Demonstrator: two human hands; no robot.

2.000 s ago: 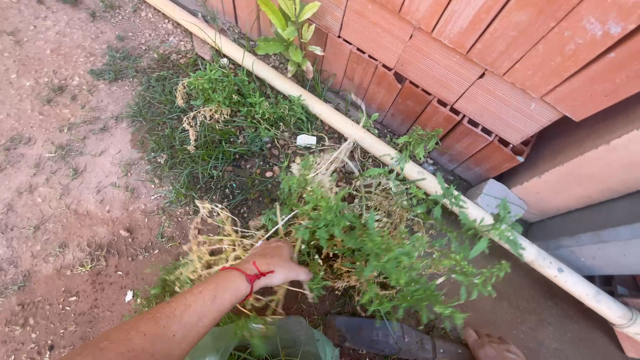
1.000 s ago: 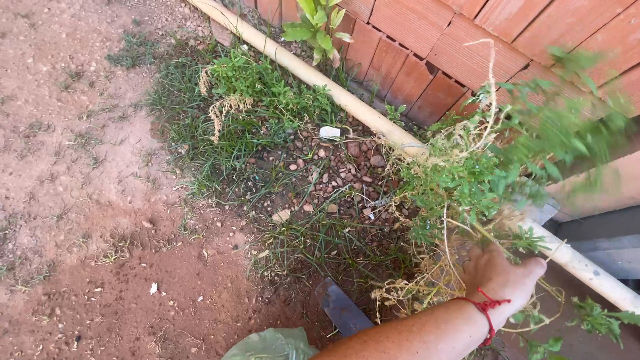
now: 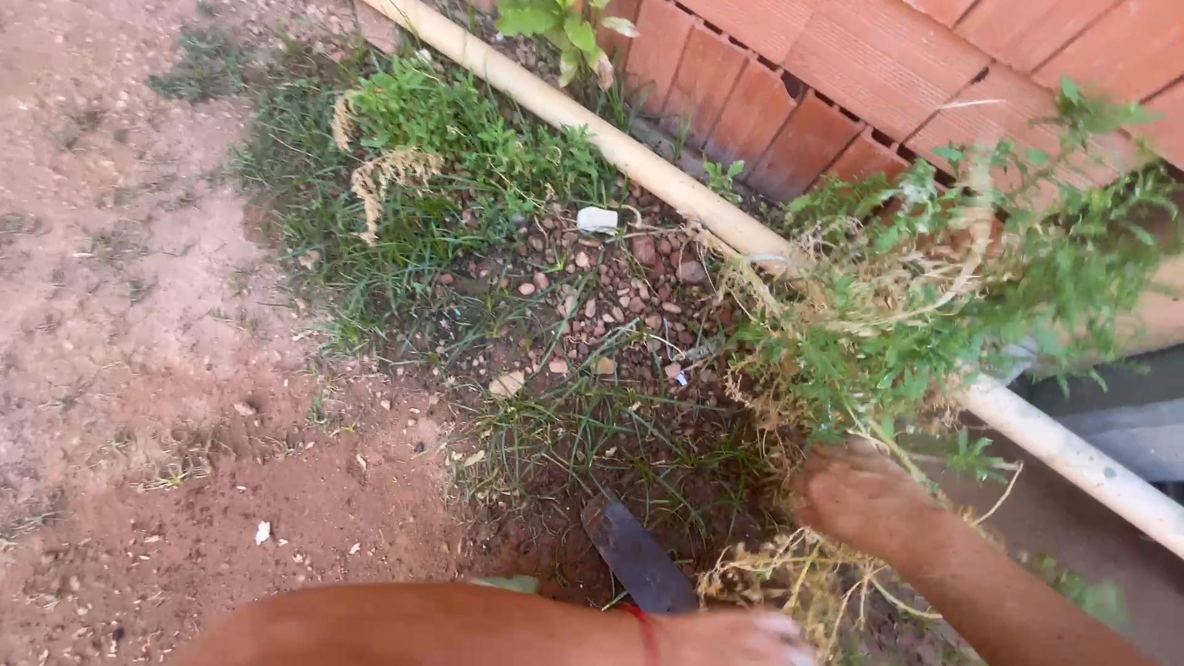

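My right hand (image 3: 851, 486) reaches in from the lower right, fingers curled around the stems at the base of a big bunch of leafy green weeds (image 3: 888, 351). The bunch, with pale dry stems and roots, lies across a cream pipe (image 3: 647, 171). My left hand (image 3: 740, 638), blurred and with a red cord at its wrist, is at the bottom edge beside dry stalks (image 3: 805, 578); its fingers are partly cut off. A dark flat metal blade (image 3: 638, 555) points up-left from beside the left wrist; its handle is hidden.
Hollow red clay bricks (image 3: 888, 74) are stacked beyond the pipe. Low green weeds and grass (image 3: 416, 185) grow at upper left, with a white fragment (image 3: 597, 220) on the pebbles (image 3: 629, 287). Reddish bare soil (image 3: 324, 499) is at left, and a leafy plant (image 3: 564, 32) stands by the bricks.
The weeds, standing over the soil two seconds ago, came right in my left hand and are now over the pipe. My left hand has moved back left and down; my right hand is now at the stems.
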